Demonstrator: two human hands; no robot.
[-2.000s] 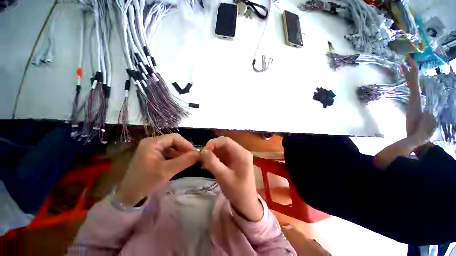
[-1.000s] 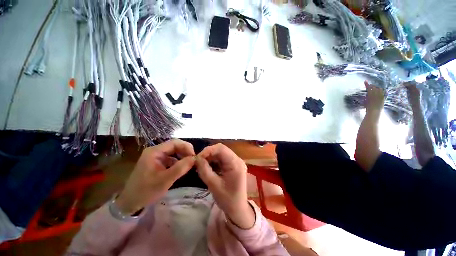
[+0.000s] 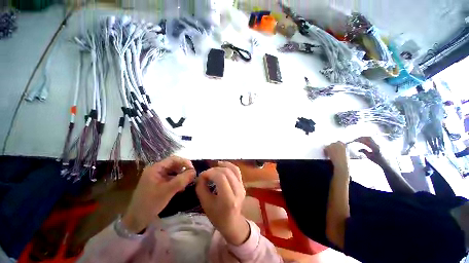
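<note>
My left hand [image 3: 160, 190] is above my lap just below the table edge, thumb and forefinger pinched on a tiny light-coloured piece, too small to name. My right hand [image 3: 222, 192] is close beside it, fingers curled together around thin wires that show faintly between the hands. The fingertips are slightly apart. A harness bundle [image 3: 134, 87] lies on the table to the left, its thin purplish wire ends hanging over the edge. An orange-marked cable [image 3: 73, 110] lies at its left.
On the white table [image 3: 231, 133] are small black pieces [image 3: 176, 122], a dark heap [image 3: 305, 125], a hooked white cable [image 3: 248, 98] and two phones [image 3: 215, 63]. Other harnesses [image 3: 370, 116] lie right. A person in black [image 3: 380, 221] sits at my right. A red stool [image 3: 288, 226] stands between us.
The view has tilted up, so the table sits lower in it. My fingertips have moved slightly apart. The neighbour's hands have come from the harnesses to the table's front edge.
</note>
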